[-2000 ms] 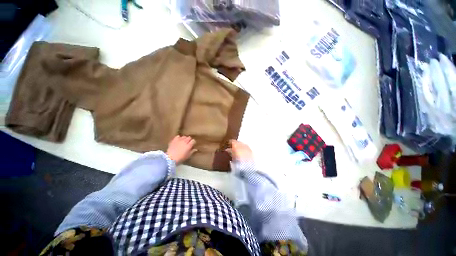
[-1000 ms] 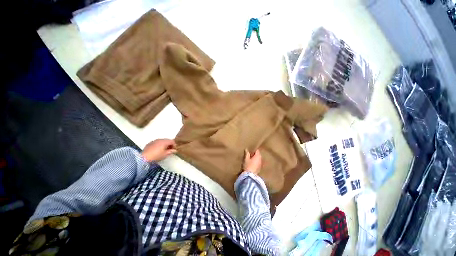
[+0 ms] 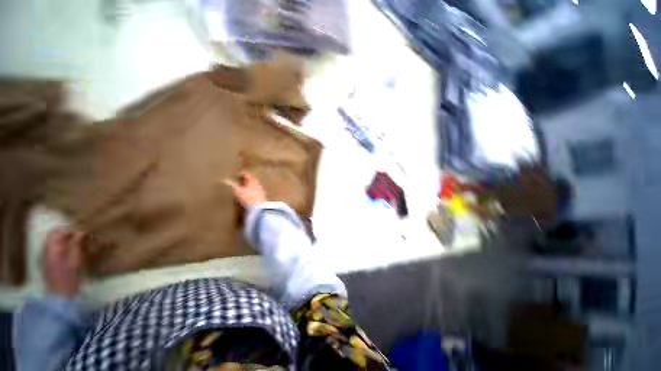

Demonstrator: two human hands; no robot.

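The brown top (image 3: 167,174) lies spread on the off-white table, with a ribbed hem toward the right. The whole view is blurred by motion. The folded brown trousers (image 3: 29,109) lie at the left edge, partly cut off. My right hand (image 3: 248,189) is on the top's lower body, fingers bent at the cloth; whether it pinches the cloth is too blurred to tell. My left hand (image 3: 64,261) is at the top's near left edge, strongly blurred, and its hold cannot be made out.
Bagged garments (image 3: 286,25) lie at the far side. A printed bag (image 3: 355,129) and a red-black pouch (image 3: 387,190) lie right of the top. Dark bagged stacks (image 3: 453,109) are beyond. Red and yellow items (image 3: 456,199) sit at the table's right end. A blue object (image 3: 419,353) is on the floor.
The view has swung to the right, bringing in more of the room and the floor. The teal tool is out of view. My hands remain at the top.
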